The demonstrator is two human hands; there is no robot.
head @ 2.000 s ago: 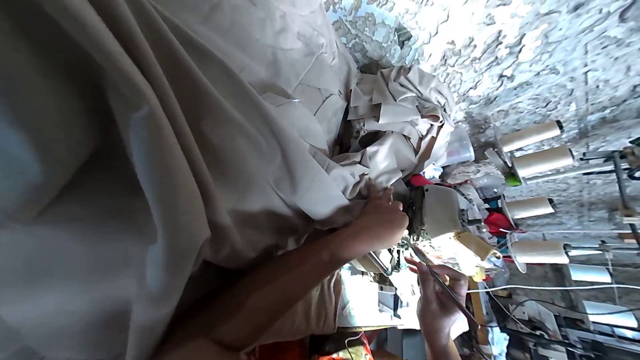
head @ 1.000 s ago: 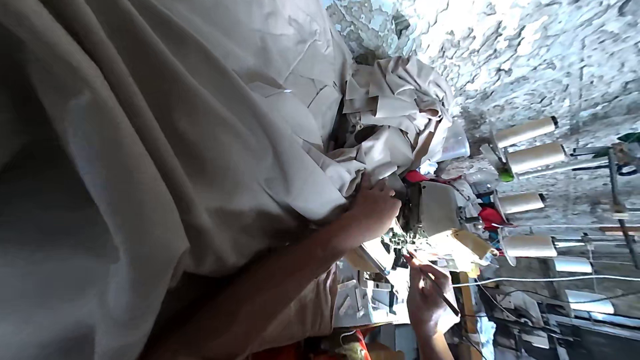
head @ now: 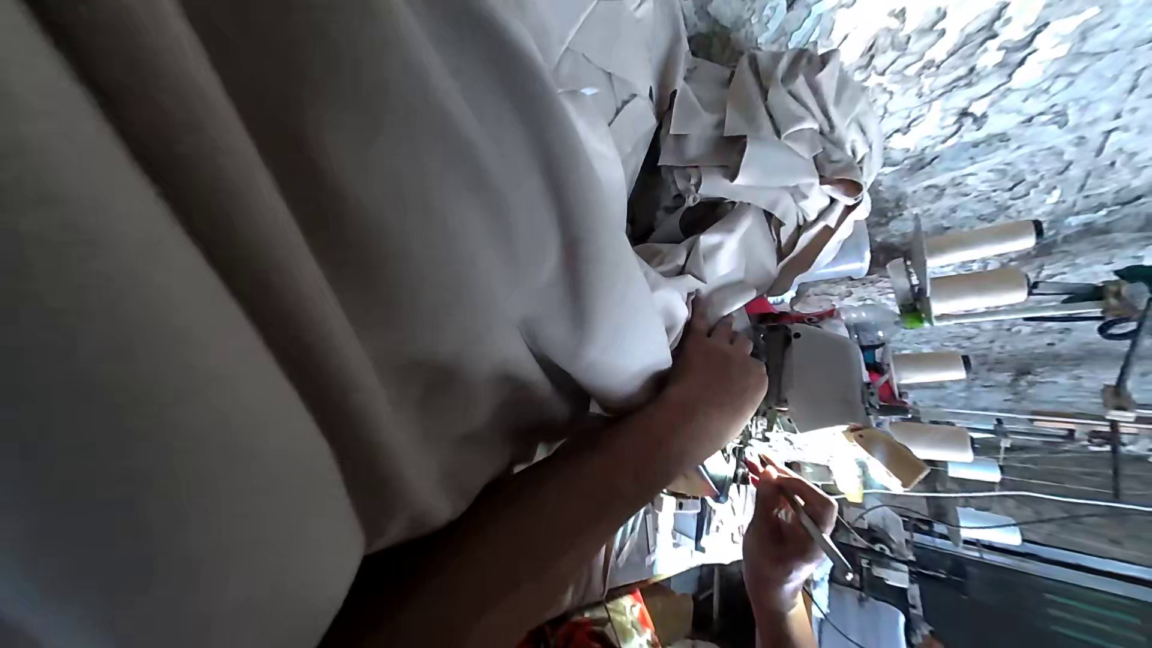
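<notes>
The view is turned on its side. My left hand [head: 720, 378] has its fingers bent onto the bunched edge of a large beige fabric [head: 450, 225], beside the pale head of a sewing machine [head: 821, 378]. Lower in the frame, my right hand [head: 783, 531] holds metal tweezers [head: 817, 533] between its fingers. The tweezers' tips point toward the brightly lit needle and thread area of the machine, where glare hides the fine detail. My left fingertips are partly hidden by the cloth.
Crumpled beige fabric [head: 765, 135] lies heaped beyond the left hand. Cones of pale thread [head: 976, 291] stand on a rack near the rough, peeling wall [head: 1017, 108]. Threads and cables cross at the right. Red patterned cloth [head: 621, 621] shows at the bottom.
The right hand has turned its grip on the tweezers and stays close to the lit needle area. Folds of the large fabric have shifted. The left hand remains at the cloth.
</notes>
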